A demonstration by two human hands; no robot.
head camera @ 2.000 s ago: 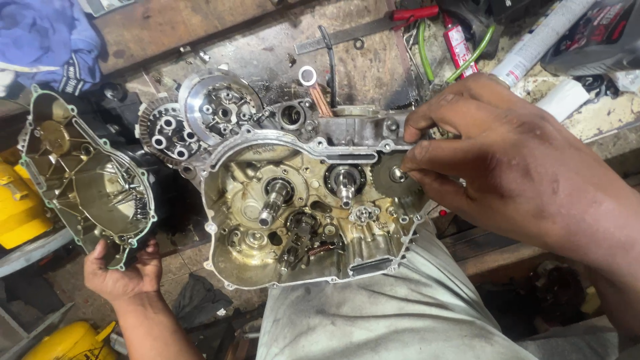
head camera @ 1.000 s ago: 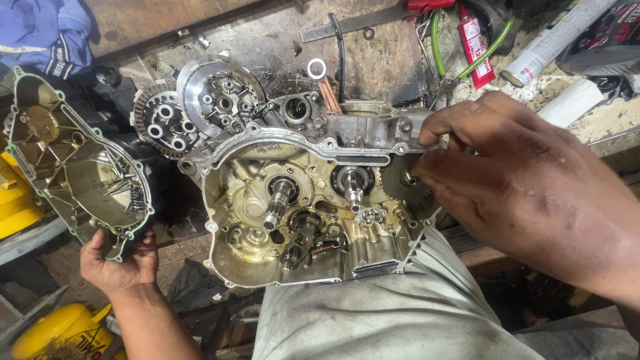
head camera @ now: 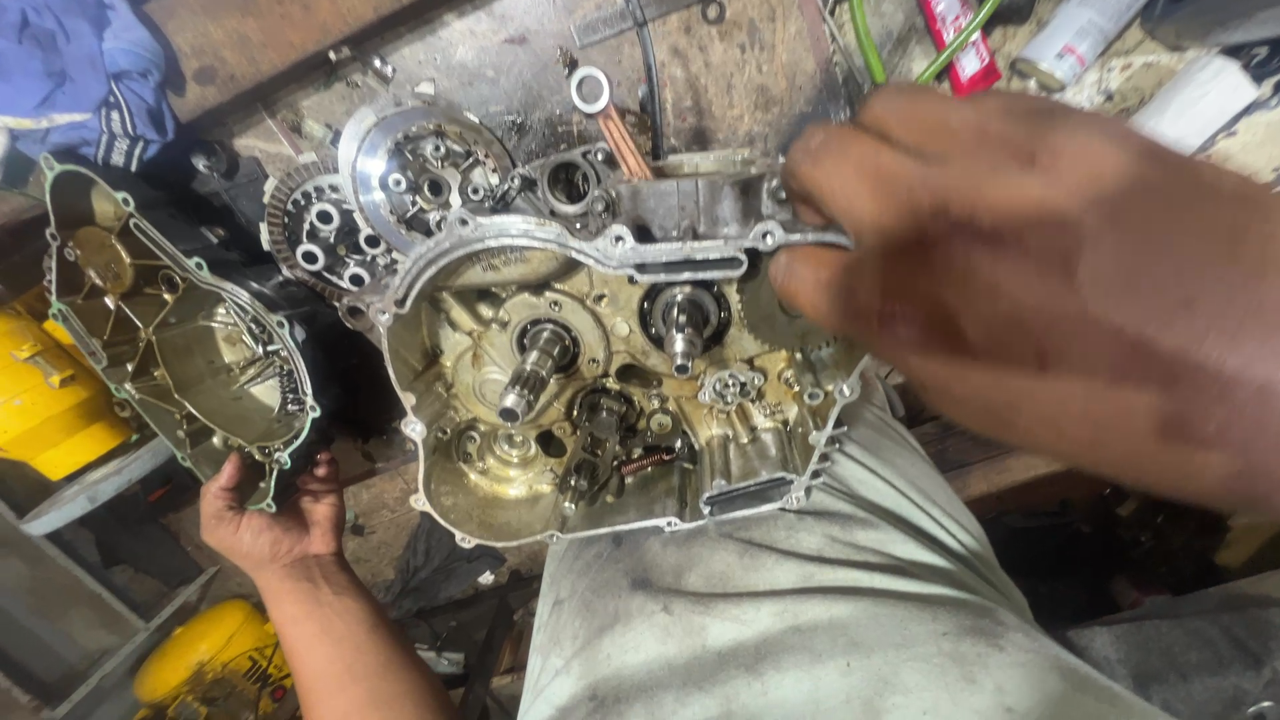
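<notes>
An engine crankcase lies open in the middle, two shafts standing up inside it. A connecting rod juts from its upper side. My left hand holds the lower end of an engine side cover, whose inner face shows with a greenish gasket edge. Over the crankcase's upper right rim is my right hand, blurred, fingers bent, partly hiding a toothed gear; whether it holds anything cannot be told. Clutch parts lie above left of the crankcase.
A blue cloth lies at the upper left. Yellow equipment stands at the left, with a yellow tank below. A spray can, a red tube and a green hose are at the upper right. A trousered leg is below the crankcase.
Both hands stay in much the same places. The right hand's fingers remain over the upper right rim, now more blurred. The side cover is still in my left hand.
</notes>
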